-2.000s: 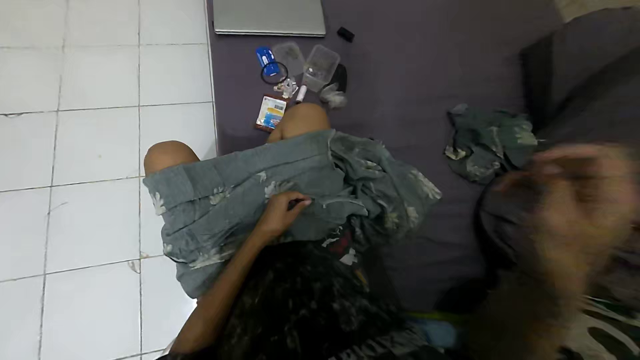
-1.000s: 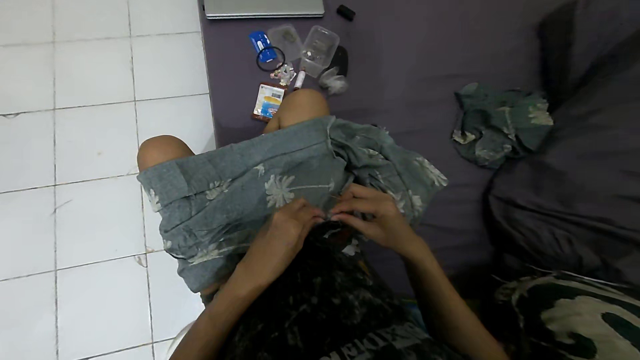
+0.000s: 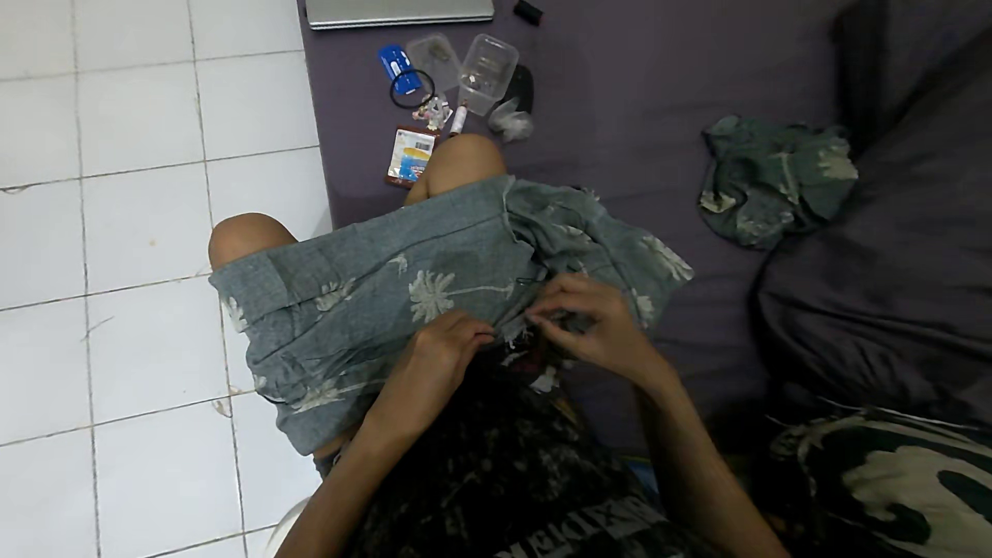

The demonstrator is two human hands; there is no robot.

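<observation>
A grey-green cloth garment with pale palm-tree prints (image 3: pixel 364 271) lies spread across my lap, bunched on its right side. My left hand (image 3: pixel 453 345) pinches the garment's near edge between thumb and fingers. Just to the right, my right hand (image 3: pixel 585 318) has its thumb and index finger close together at the same edge, by frayed pale threads. Whether a needle or thread is between those fingertips is too small to tell. The two hands are a short gap apart.
On the dark mattress ahead lie a closed laptop (image 3: pixel 399 12), clear plastic boxes (image 3: pixel 488 66), a blue packet (image 3: pixel 399 68), a black ring (image 3: pixel 411 88), a small tube (image 3: pixel 459 120) and a printed packet (image 3: pixel 411 157). Matching cloth (image 3: pixel 779 182) lies right. White floor tiles (image 3: pixel 147 325) are at left.
My right hand was raised far to the right two seconds ago, then met my left hand at the garment. Now the two hands are slightly farther apart.
</observation>
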